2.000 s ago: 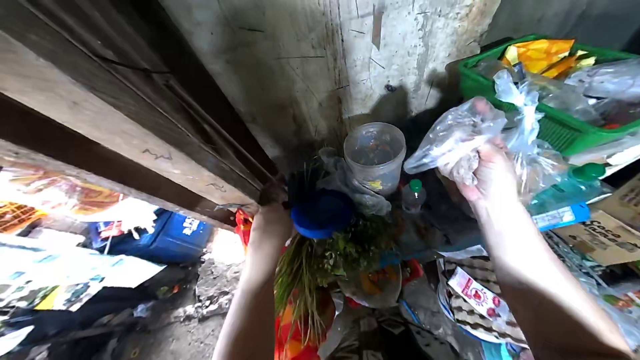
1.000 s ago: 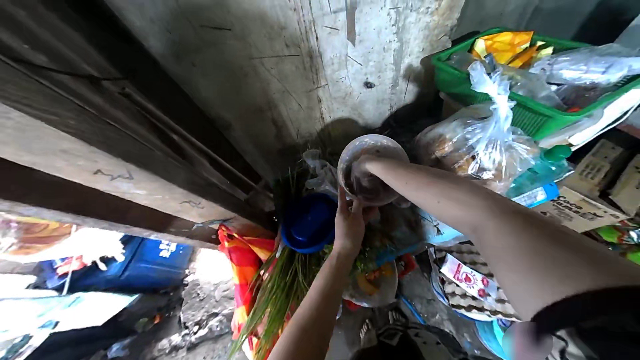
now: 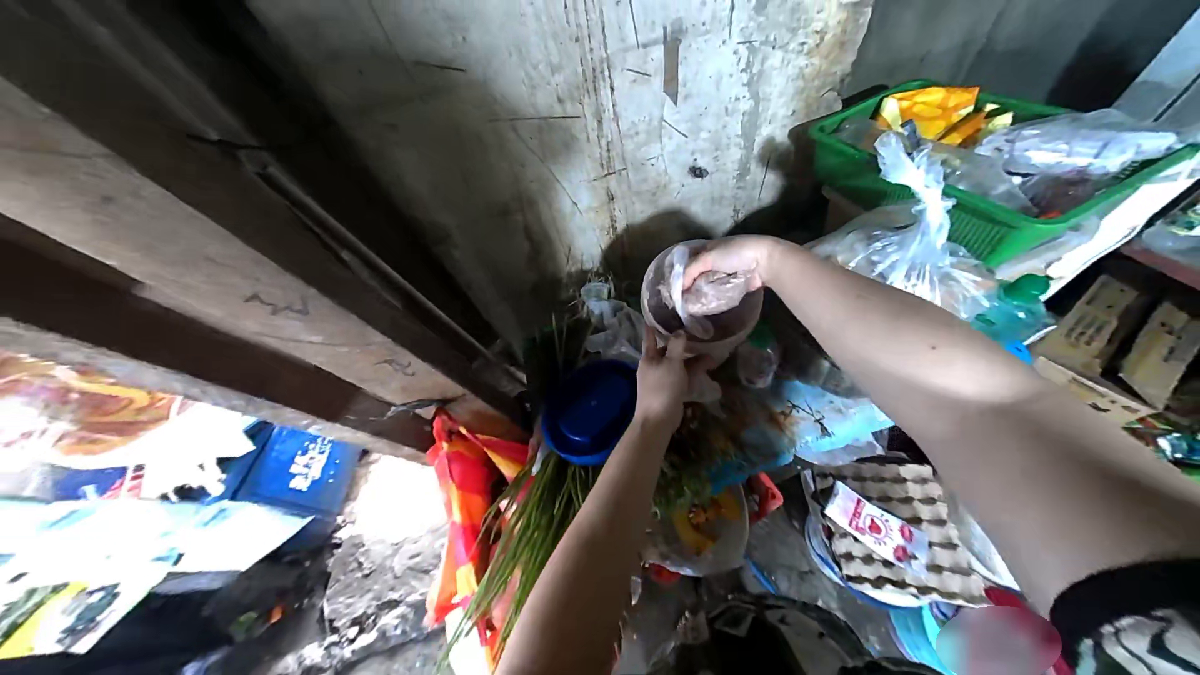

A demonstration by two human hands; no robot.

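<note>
My right hand (image 3: 736,262) is closed on a clear plastic bag (image 3: 717,292) with pale contents, held at the mouth of a translucent plastic tub (image 3: 659,295). At the tub's near side, my left hand (image 3: 664,375) grips its wall, with the fingers partly hidden. Just left of that hand sits a blue plastic lid or bowl (image 3: 591,412) on a bundle of long green stalks (image 3: 534,525). A clear bottle with a green cap (image 3: 757,361) stands right of the tub.
A green plastic basket (image 3: 994,234) of bags stands at the upper right, with a knotted clear bag (image 3: 923,248) before it. Egg trays (image 3: 900,525) lie lower right. Wooden beams (image 3: 234,272) run along the left beside a concrete wall (image 3: 562,122). A blue container (image 3: 295,469) is lower left.
Two seconds ago my right hand held the clear bag up right of the tub; it then went into the tub and is now at its mouth with a bag. My left hand has moved onto the tub.
</note>
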